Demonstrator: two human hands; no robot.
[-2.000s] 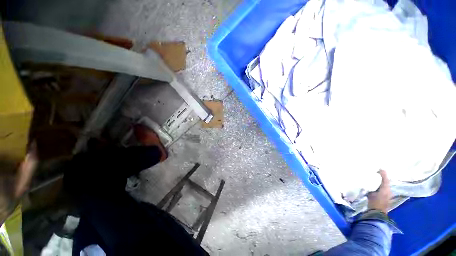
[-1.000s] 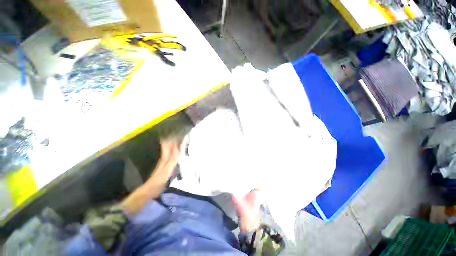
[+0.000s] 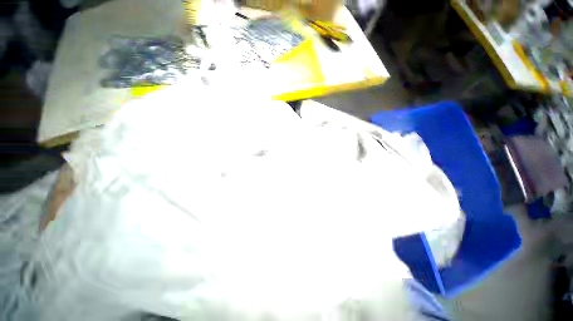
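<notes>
A large white garment or bundle of garments (image 3: 251,207), glaring and blurred, fills the middle and lower part of the view. It covers part of the table's front edge and reaches right over the blue crate (image 3: 484,188). A blurred strip of skin, my left hand or wrist (image 3: 60,195), shows at the cloth's left edge. Its fingers are hidden, so its grip cannot be told. My right hand is not visible; a piece of blue clothing shows below the cloth at lower right.
On the table (image 3: 75,81) lie a left heap of snap parts (image 3: 141,59) and a right heap (image 3: 270,37). Yellow-and-black pliers (image 3: 330,30) lie behind yellow tape (image 3: 305,66). Another yellow-edged table (image 3: 496,50) and piled cloth (image 3: 559,119) are at the right.
The white cloth has moved left from between my hands and the crate and now spreads across my front. My right hand has gone out of sight. The view has swung left.
</notes>
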